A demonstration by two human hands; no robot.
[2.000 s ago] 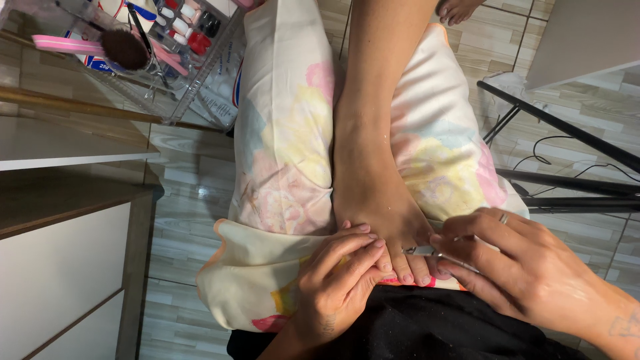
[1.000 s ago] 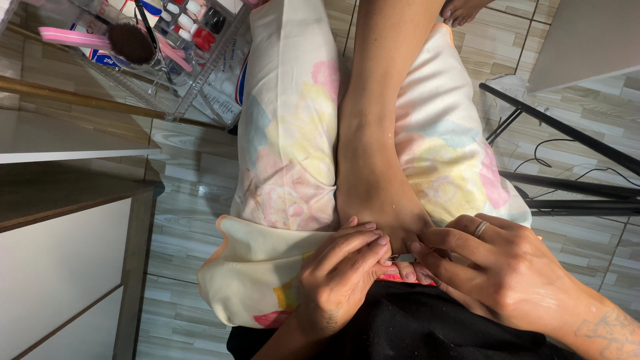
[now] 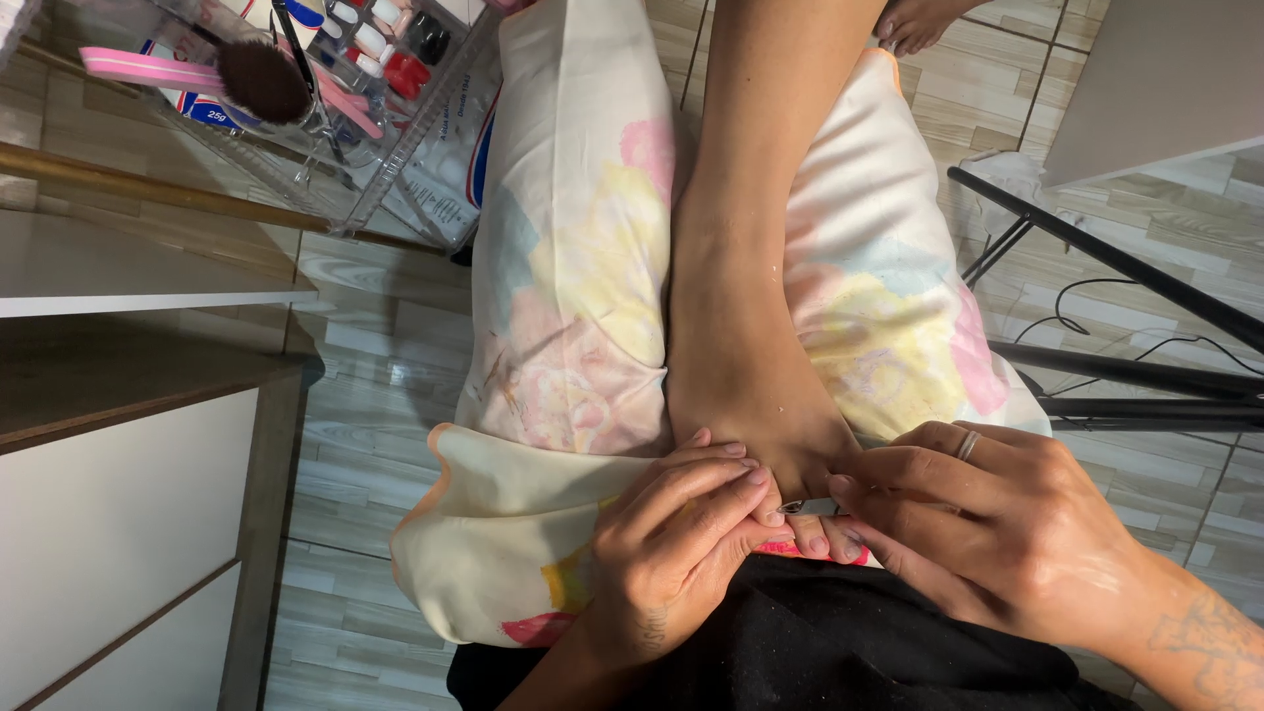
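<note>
Another person's bare foot [image 3: 755,385] rests between the two rolls of a flowered satin cushion [image 3: 592,247], toes toward me. My left hand [image 3: 681,533] is closed around the toes on the left side of the foot, fingertips pressing on one toe. My right hand [image 3: 968,523], with a ring on one finger, grips a small metal nail tool [image 3: 812,507], probably a cuticle nipper; its handle is mostly hidden by my fingers. The tool's tip is at the nail of the toe that my left fingers hold. Black cloth [image 3: 849,632] lies below the toes.
At the upper left, a clear plastic organizer [image 3: 395,148] holds nail polish bottles [image 3: 405,74], a dark-bristled brush [image 3: 264,82] and pink-handled tools. A white cabinet [image 3: 118,494] stands at the left. Black metal legs [image 3: 1116,257] and a thin cable are at the right. Another bare foot [image 3: 918,22] is at the top.
My right hand has shifted slightly with the tool, whose metal tip shows at a toe in each frame. My left hand has stayed at the toes.
</note>
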